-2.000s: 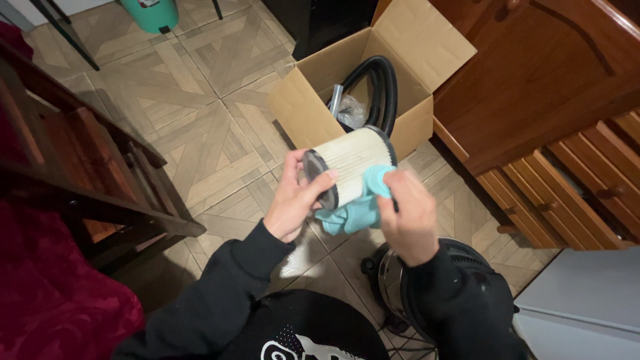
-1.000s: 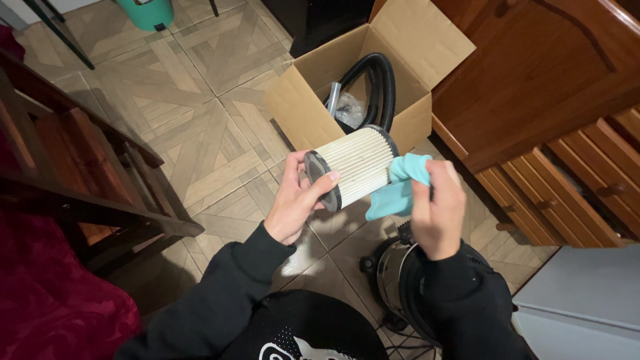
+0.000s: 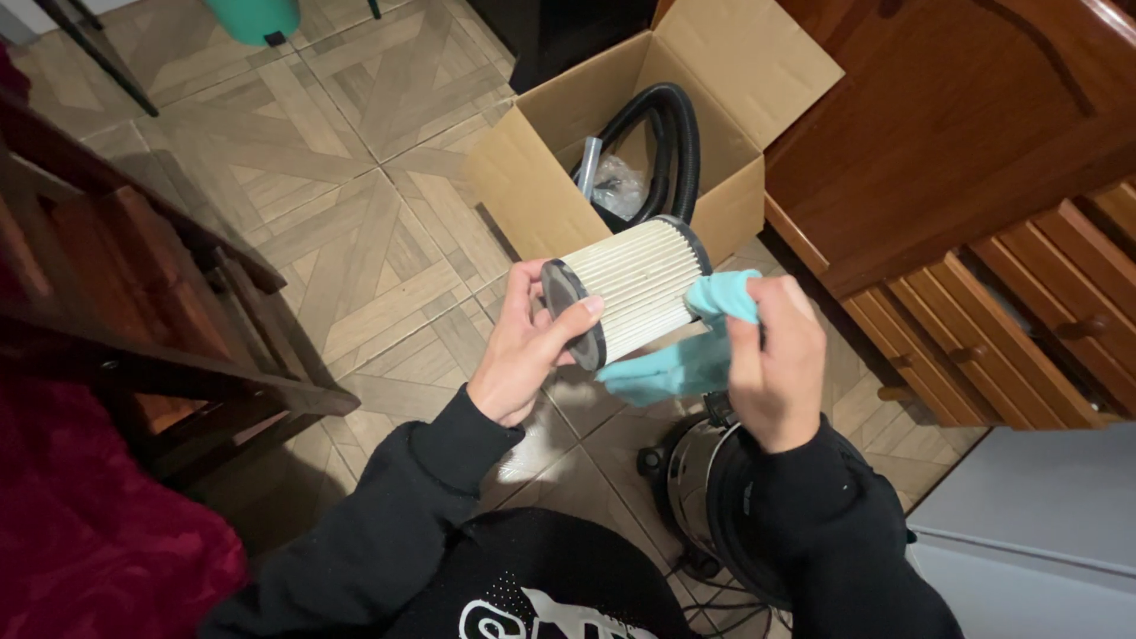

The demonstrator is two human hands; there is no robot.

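A pleated cylindrical filter (image 3: 635, 275), white with dark end caps, is tilted in front of me. My left hand (image 3: 532, 342) grips it by its near left cap, thumb over the rim. In my right hand (image 3: 777, 359) is a light blue cloth (image 3: 670, 368), its bunched upper part touching the pleats near the right cap and its loose part hanging below the filter. Beyond the filter, an open cardboard box (image 3: 541, 195) holds a black corrugated hose (image 3: 688, 151), a grey tube (image 3: 589, 167) and clear plastic wrap (image 3: 619, 186).
A canister vacuum cleaner (image 3: 697, 479) with casters stands on the tiled floor below my right forearm, partly hidden by it. Wooden drawers (image 3: 1003, 328) are at the right, a dark wooden chair (image 3: 204, 346) with red fabric (image 3: 98, 506) at the left. A green bin (image 3: 257, 18) stands at the top left.
The cloth was bunched under and against the filter, then drawn off to its right end; now it is back against the pleats there. My left hand has kept hold of the filter.
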